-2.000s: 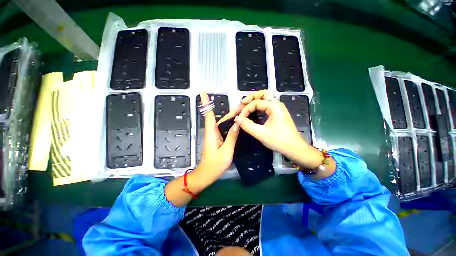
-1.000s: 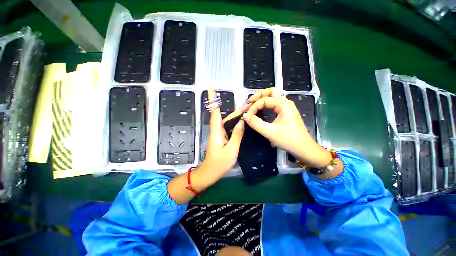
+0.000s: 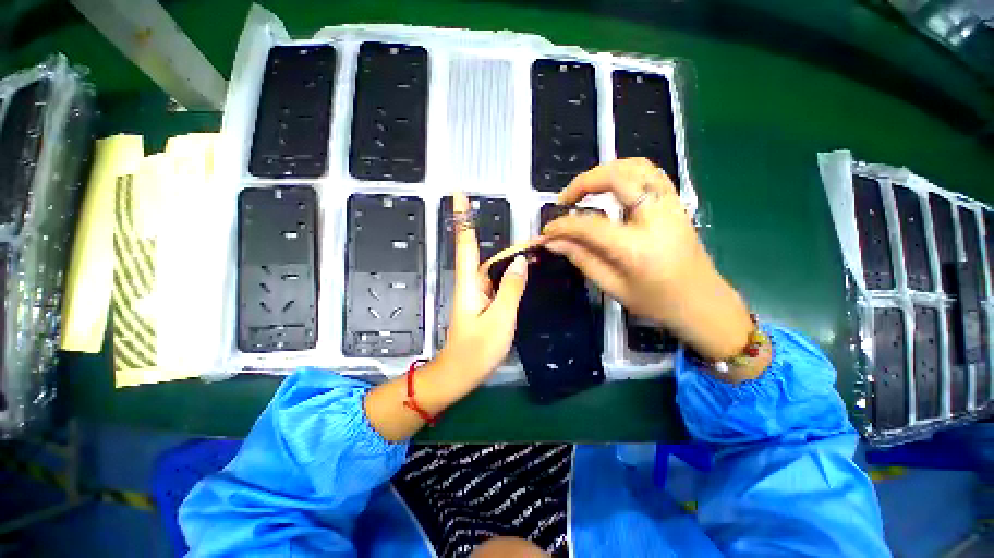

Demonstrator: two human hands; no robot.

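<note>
A black socket cover (image 3: 560,338) is held tilted above the tray's lower row. My left hand (image 3: 480,316) grips its upper left edge between thumb and fingers, with the index finger pointing up and small thin strips around it. My right hand (image 3: 643,245) is at the cover's upper edge, thumb and fingertips close together near my left fingertips. Whether it holds a small piece cannot be told. The blister tray (image 3: 336,109) holds black covers in two rows; one upper-row pocket is bare and ribbed.
A yellow sheet with dark diagonal marks (image 3: 135,273) lies left of the tray, beside a plain yellow strip (image 3: 98,251). Stacked trays (image 3: 63,240) stand at far left. Another filled tray (image 3: 837,202) lies at right. A pale metal post (image 3: 164,49) rises at upper left.
My right hand has shifted right and turned over, with its fingers now flatter along the cover's top edge. My left hand keeps its grip. The whole view shifted slightly after the first frame.
</note>
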